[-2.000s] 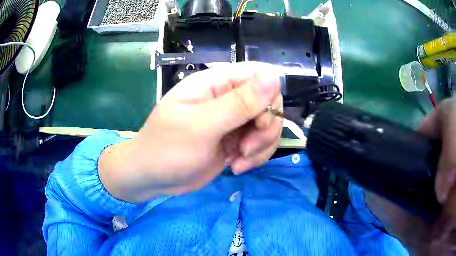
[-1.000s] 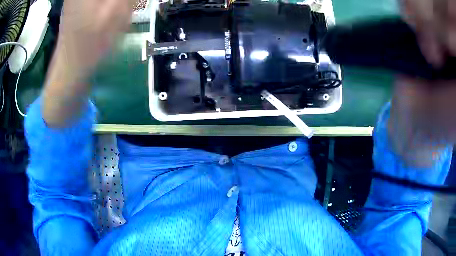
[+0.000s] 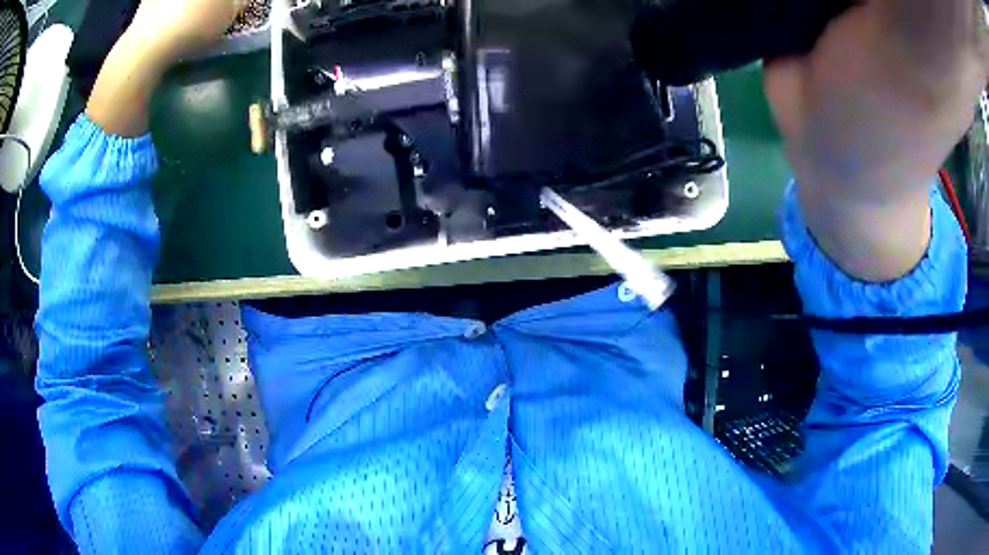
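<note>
The white housing (image 3: 716, 163) with the large glossy black block (image 3: 564, 98) in it lies on the green mat in front of me. My right hand (image 3: 884, 108) is shut on the black electric screwdriver (image 3: 737, 38), held over the block's upper right; its bit is not visible. My left hand (image 3: 179, 27) is at the top left edge by the screw tray (image 3: 252, 20); its fingers are cut off by the frame. A dark flat flex cable (image 3: 347, 105) crosses the block's left side, its orange end (image 3: 257, 128) past the housing edge. A white strap (image 3: 607, 247) hangs over the front edge.
The fan's grille (image 3: 11, 65) and a white part (image 3: 38, 106) with a cord are at far left. A black coiled cable (image 3: 678, 157) lies at the block's lower right. The mat's pale yellow front edge (image 3: 217, 291) runs before me. The screwdriver's cord (image 3: 868, 323) crosses my right sleeve.
My left hand has left the screwdriver bit and moved up left to the tray. My right hand has carried the screwdriver up over the block. The strap and housing front now show.
</note>
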